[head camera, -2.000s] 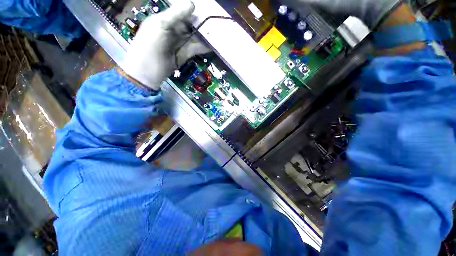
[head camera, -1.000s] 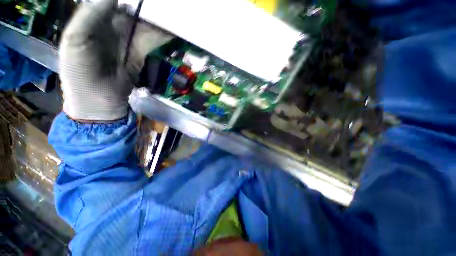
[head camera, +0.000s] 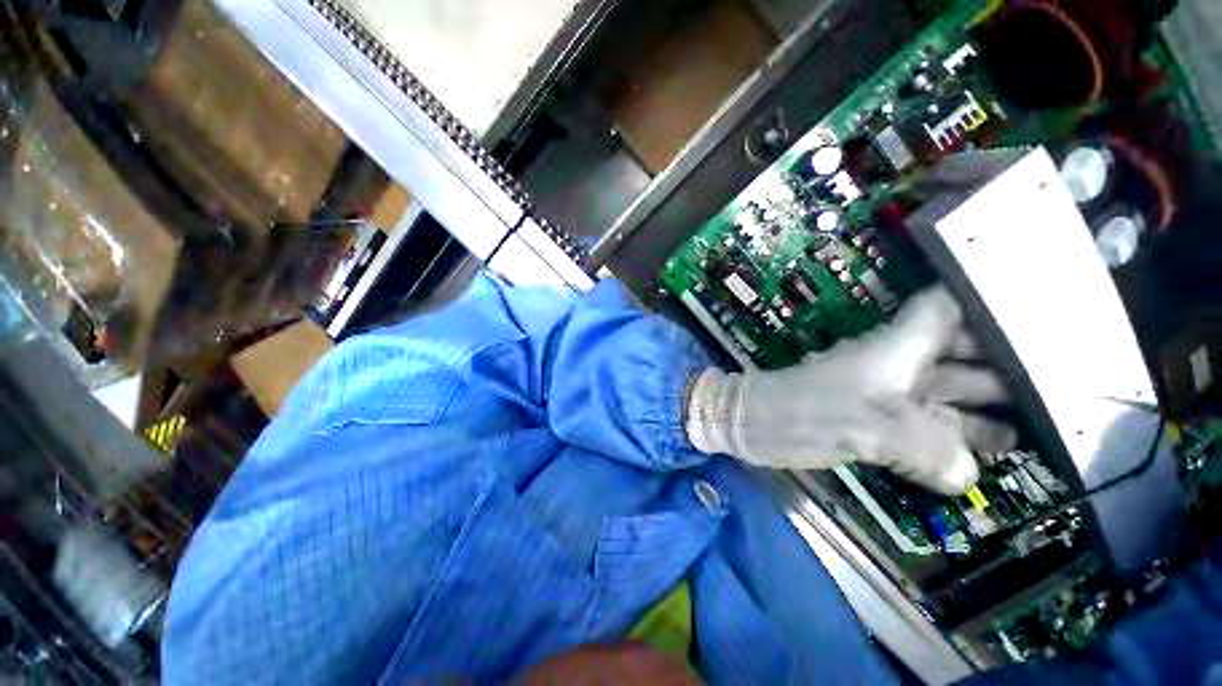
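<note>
A green circuit board (head camera: 858, 188) crowded with parts sits in a dark carrier on the rail at the right. A long silver-white heat sink (head camera: 1045, 295) stands across it. My left hand (head camera: 858, 402), in a white-grey knit glove, reaches over the board with its fingers apart, their tips beside the heat sink's near side. I see nothing held in it; the fingertips are partly in shadow. A thin black cord crosses the heat sink's lower end. My right hand is out of the picture; only a blue sleeve (head camera: 1166, 637) shows at the lower right.
A silver conveyor rail (head camera: 442, 194) with a toothed chain runs diagonally past my body. A pale plate (head camera: 456, 47) lies beyond it at the top. Cardboard (head camera: 248, 114) and clear plastic are at the left. Dark red coils (head camera: 1045, 54) and round capacitors (head camera: 1085, 174) stand at the upper right.
The view has swung to the right along the line. My left hand has moved from the rail side to over the board beside the heat sink. My right hand has left the picture.
</note>
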